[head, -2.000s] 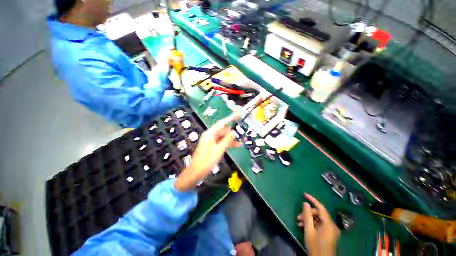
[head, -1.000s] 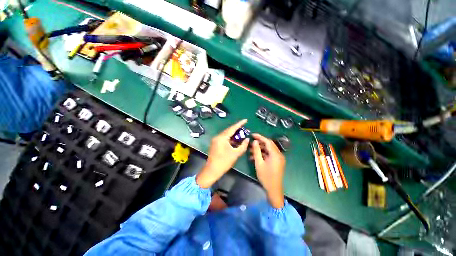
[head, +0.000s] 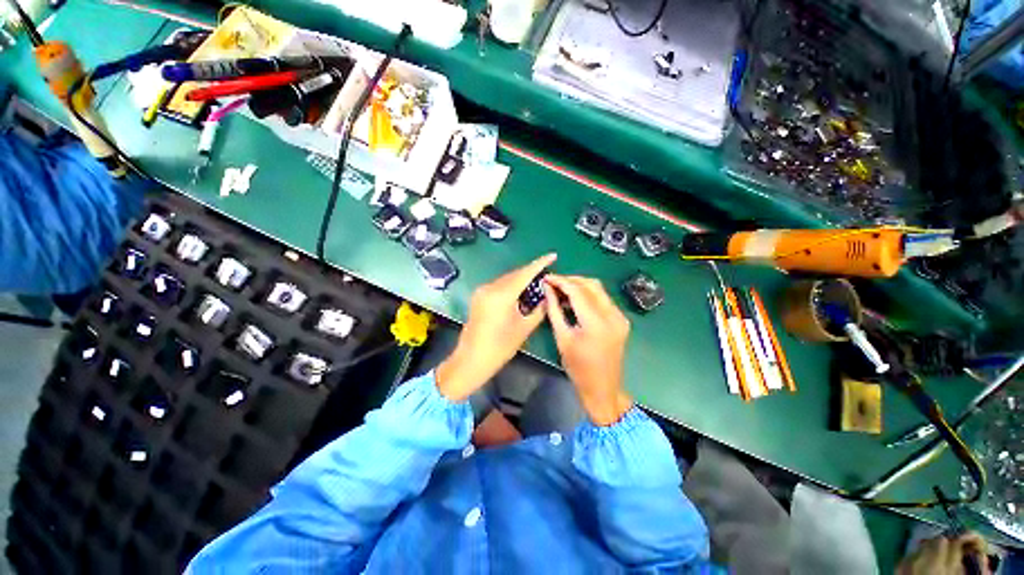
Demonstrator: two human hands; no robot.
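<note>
A small black watch body [head: 532, 294] with light dots on its face is held above the front edge of the green bench. My left hand [head: 494, 326] grips it by the fingertips. My right hand [head: 590, 335] meets it from the right, fingertips touching its side; a small dark thing shows between the right fingers, too small to name. Dark-grey square cases [head: 615, 236] lie in a row of three beyond my right hand, and another case [head: 643, 291] lies nearer. A cluster of black units [head: 423, 235] lies beyond my left hand.
The black component tray [head: 67, 449] is at left, with a yellow clip [head: 412, 325] at its corner. A parts box [head: 431, 157] stands at the back. An orange screwdriver [head: 820, 249], slim tools [head: 750, 343], round pot [head: 820, 310] and sponge [head: 861, 405] are right. A person's hand [head: 949, 558] shows bottom right.
The view has swung right and down from the first frame, where my hands were apart and no unit was visible in them. Since the second, my right fingertips have closed in on the watch body.
</note>
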